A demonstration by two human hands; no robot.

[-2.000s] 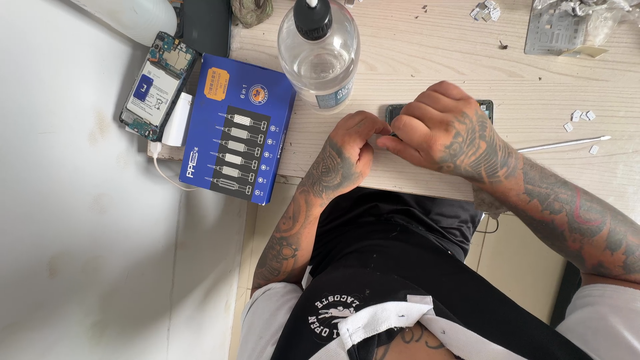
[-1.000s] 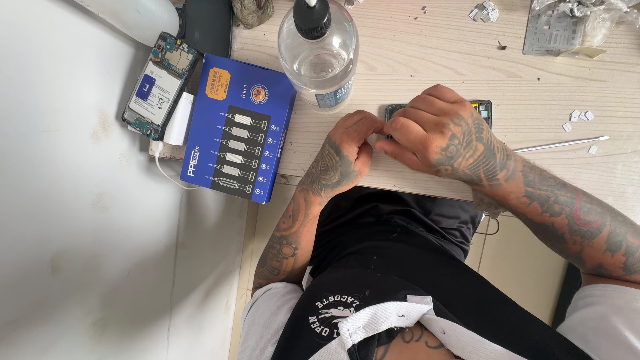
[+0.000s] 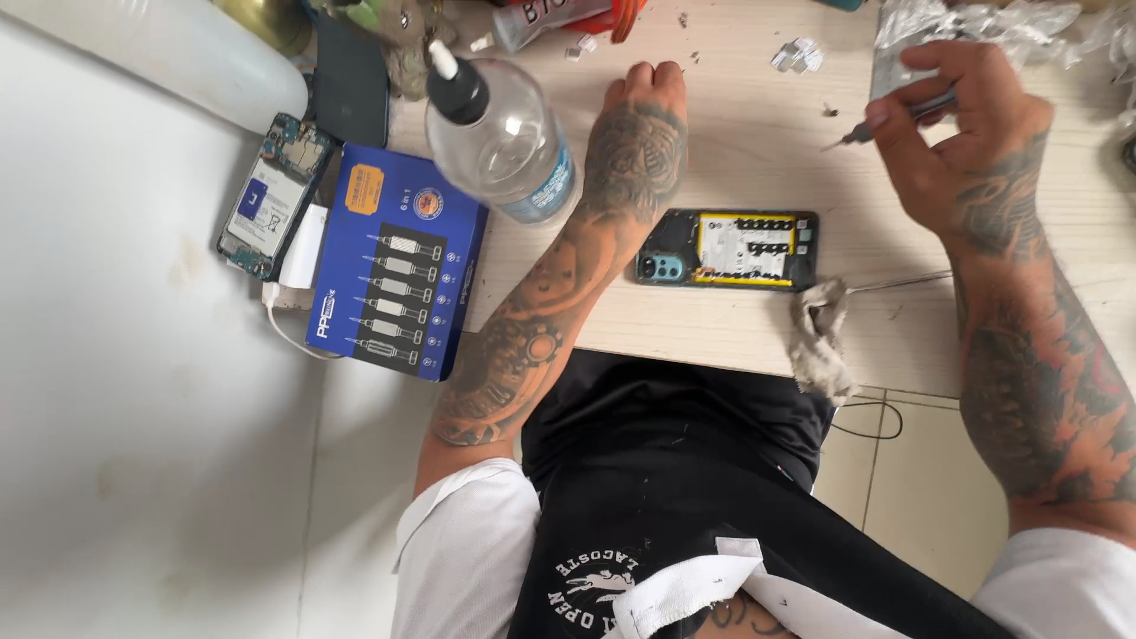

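Note:
An opened smartphone lies flat near the table's front edge, its battery with a yellow border in view. Beyond it, my left hand is stretched out over the table, back up, fingers curled under; whether it holds anything is hidden. My right hand is raised at the upper right, its thumb and fingers round a thin pen-like tool with a fine tip pointing left. A grey rag hangs over the front edge by the phone's right end, beside a thin metal rod.
A clear pump bottle stands left of my left forearm. Beside it are a blue screwdriver-set box and another opened phone. Small pale pieces lie further back. Crumpled clear plastic is at the back right.
My hands, together over the phone before, are now apart: the left has reached forward, the right has moved up and right. The phone is uncovered, and a rag now shows beside it.

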